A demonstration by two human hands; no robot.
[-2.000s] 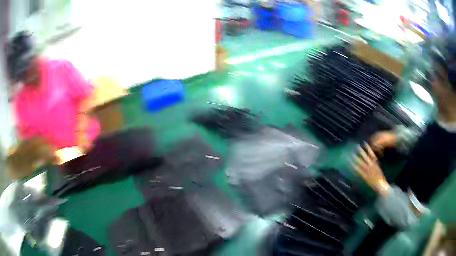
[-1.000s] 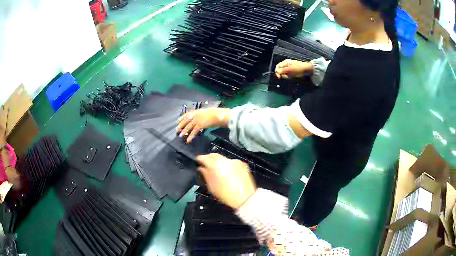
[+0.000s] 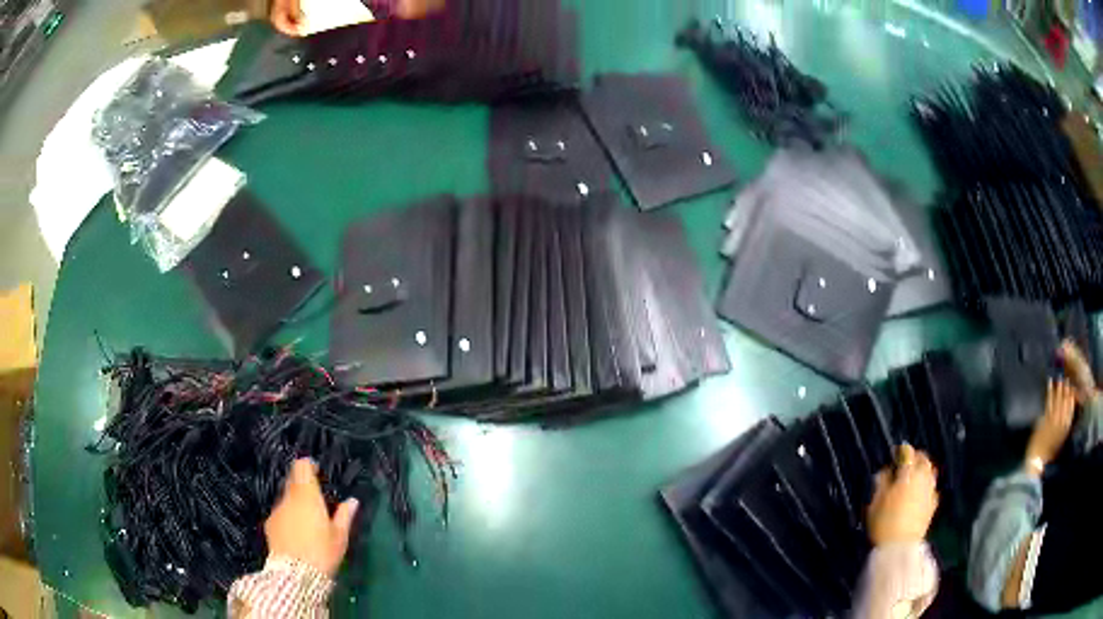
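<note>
My left hand [image 3: 309, 520] lies on the right part of the large black cord pile [image 3: 182, 496], thumb apart from the fingers. No cord shows pinched in it. My right hand [image 3: 905, 496] is over the fanned stack of black panels [image 3: 762, 520] at lower right, fingers curled at the panel edges; whether it grips one is hidden. A second fanned panel stack [image 3: 393, 308] lies mid-table, its left panel showing a small loop and silver dots. A greyer fanned stack [image 3: 804, 302] lies right of it.
A smaller cord bundle [image 3: 768, 91] lies at the back. Single panels [image 3: 659, 139] lie behind the middle stack, another [image 3: 248, 272] at left near a clear plastic bag [image 3: 169, 133]. Dense black stacks [image 3: 1022, 230] and a person's grey sleeve [image 3: 1004, 526] are at right.
The view has swung left and down, bringing in the large cord pile and my left hand. My right hand no longer holds the dark strip-like thing over the greyer stack; it is at the lower-right panels.
</note>
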